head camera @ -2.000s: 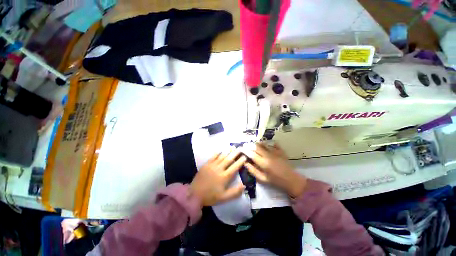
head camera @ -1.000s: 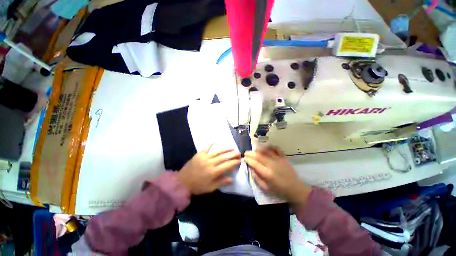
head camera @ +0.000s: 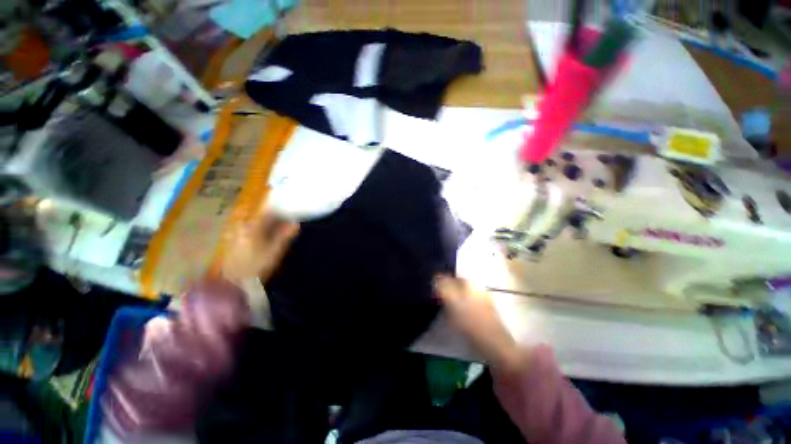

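Observation:
A large black garment panel lies on the white table left of the sewing machine and hangs over the front edge. A white piece shows at its upper left. My left hand is blurred at the panel's left edge; whether its fingers grip the cloth I cannot tell. My right hand is at the panel's right edge, its fingertips on the cloth, also blurred. The presser foot area is to the right of the panel, with no hand at it.
A black bundle with white strips lies at the back of the table. A pink holder stands before the machine head. Cardboard with orange tape lies at left. A blue bin is at lower left.
The view has shifted left. The panel has left the needle area and now lies spread with its black side showing. My hands have moved apart, the left one outward to the left.

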